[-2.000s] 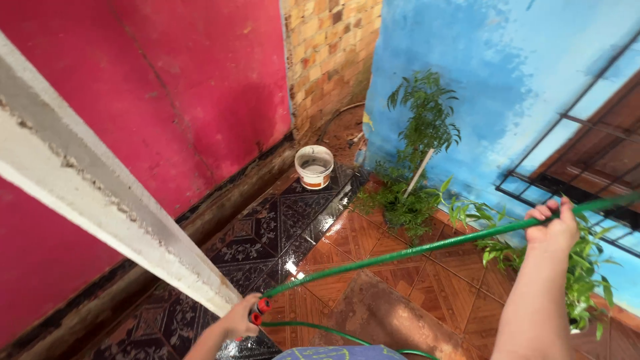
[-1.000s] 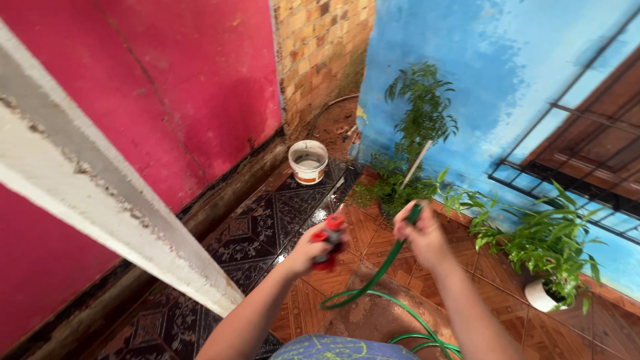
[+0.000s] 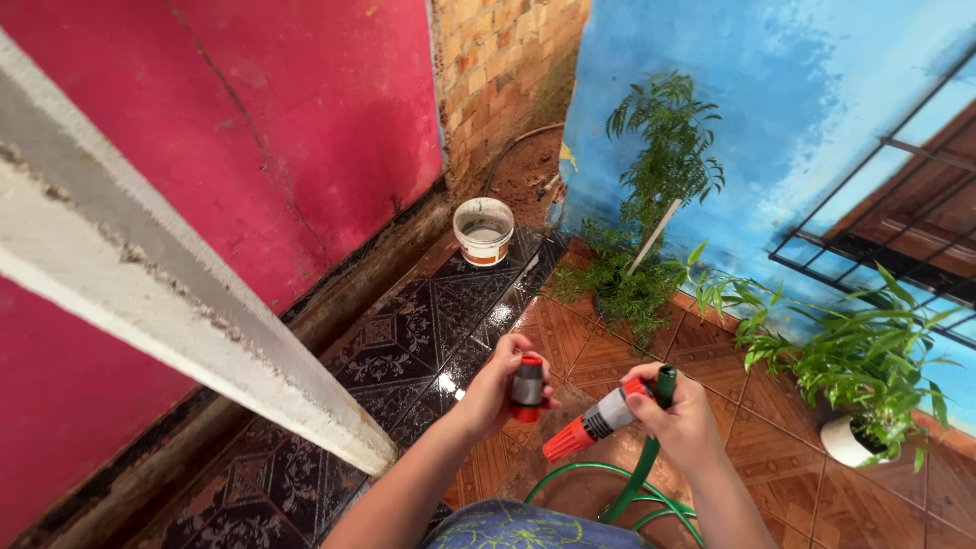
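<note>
My left hand [image 3: 507, 381] holds a short grey and red hose connector [image 3: 528, 387] upright between thumb and fingers. In my right hand [image 3: 671, 404] are two things together: a grey and red hose nozzle [image 3: 598, 421], its ribbed red tip pointing down and left, and the end of a green garden hose [image 3: 644, 465], whose open mouth points up. The nozzle and the connector are apart. From my right hand the hose drops to loops lying on the floor in front of my body.
A white plastic bucket [image 3: 483, 232] stands on dark patterned tiles that shine wet. A pale post [image 3: 191, 297] slants down at the left. Potted plants [image 3: 637, 290] stand by the blue wall [image 3: 732, 84], one in a white pot [image 3: 850, 442], below a barred window [image 3: 907, 206].
The hose stretched between my hands two seconds ago; now its end is in my right hand beside the nozzle. My left hand keeps only the connector.
</note>
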